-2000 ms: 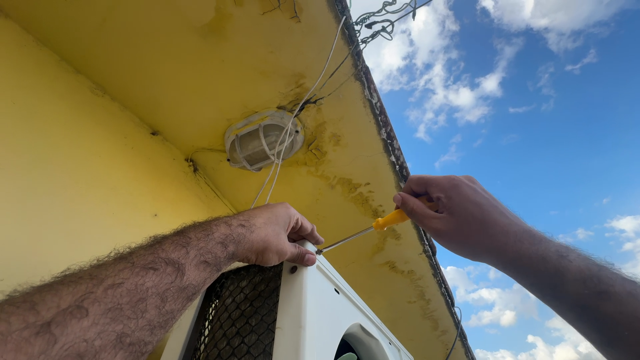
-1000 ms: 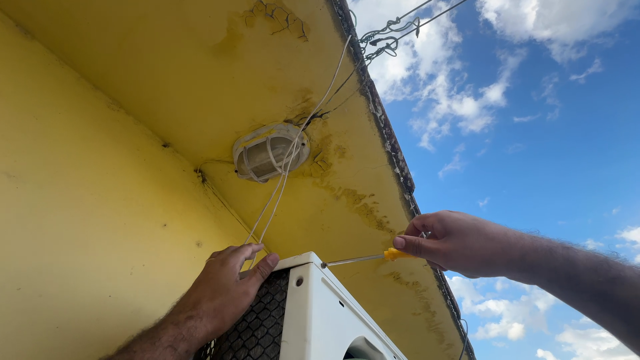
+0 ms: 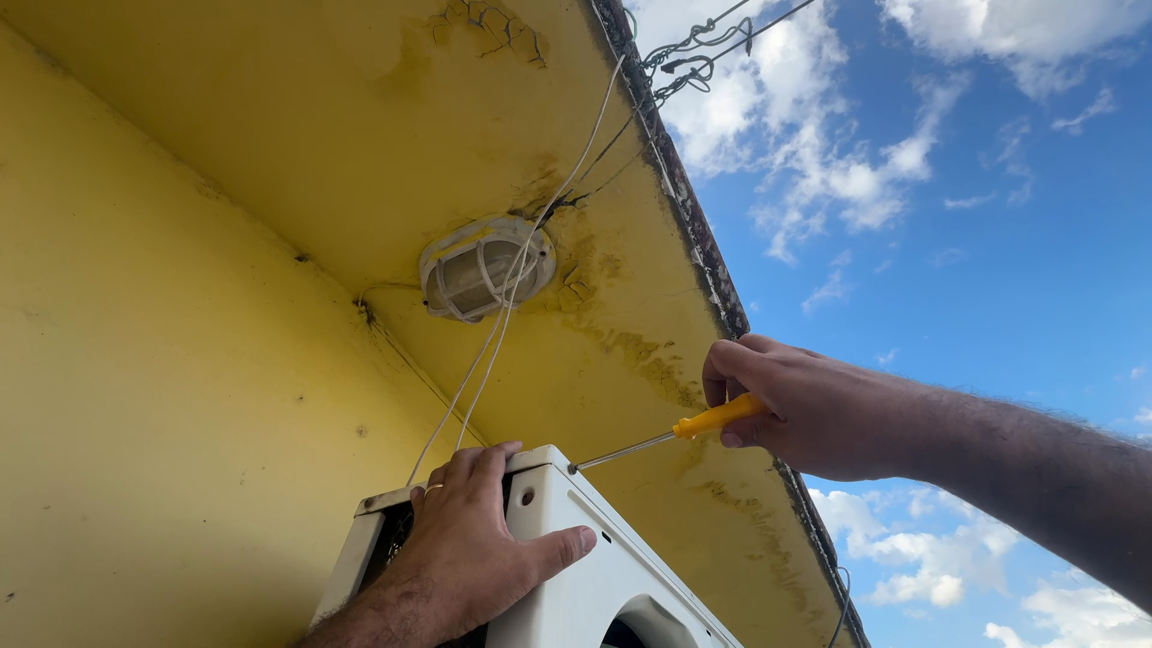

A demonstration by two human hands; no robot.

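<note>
My right hand [image 3: 792, 405] grips the yellow handle of a screwdriver [image 3: 720, 417]. The screwdriver's metal shaft slants down to the left, and its tip meets the upper front edge of a white air conditioner outdoor unit [image 3: 576, 576], near a corner. My left hand [image 3: 477, 540], with a ring on one finger, lies over that corner. Its fingers rest on the top edge and its thumb on the front panel. Part of the dark side grille is hidden behind this hand. A small round hole shows in the casing beside the fingers.
A caged bulkhead lamp [image 3: 486, 270] is fixed to the cracked yellow soffit [image 3: 360, 162]. Thin white cables [image 3: 493, 346] pass in front of it down behind the unit. Twisted wires [image 3: 697, 67] run off the dark roof edge [image 3: 688, 189]. The yellow wall [image 3: 162, 405] stands at left.
My left hand has moved from the unit's side onto its top corner and front panel. Two seconds ago its fingers were at the screwdriver's tip. The right hand still holds the screwdriver.
</note>
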